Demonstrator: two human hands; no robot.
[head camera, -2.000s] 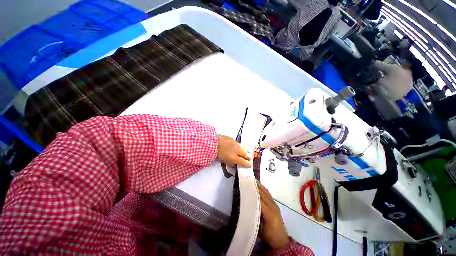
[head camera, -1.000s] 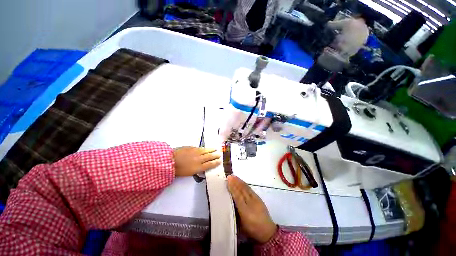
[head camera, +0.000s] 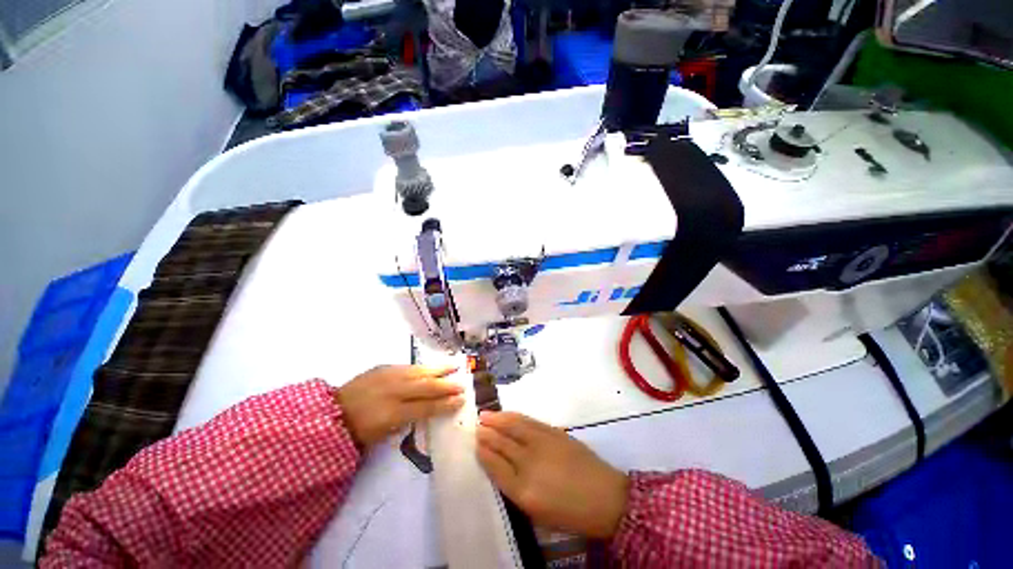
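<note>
A white strip (head camera: 458, 489) runs from the front table edge up to the needle area, with a narrow band of dark plaid fabric (head camera: 485, 392) along its right side. My left hand (head camera: 398, 402) lies flat with its fingers on the strip's left side, just in front of the presser foot (head camera: 471, 362). My right hand (head camera: 551, 471) rests at the strip's right edge, fingertips on it, nearer the front. Neither hand visibly grips it. The white sewing machine head (head camera: 533, 245) stands behind. A dark, thin curved piece (head camera: 415, 450) lies left of the strip.
Dark plaid panels (head camera: 167, 322) lie along the table's left side. Scissors with red and yellow handles (head camera: 673, 361) lie right of the needle. Black straps (head camera: 786, 417) cross the front edge. Blue sheets (head camera: 72, 345) are at left. More garments (head camera: 355, 95) lie behind the table.
The view has turned and moved closer, so the machine looks larger and more level. Both hands remain at the strip near the needle; my right hand's fingertips now sit nearer my left hand.
</note>
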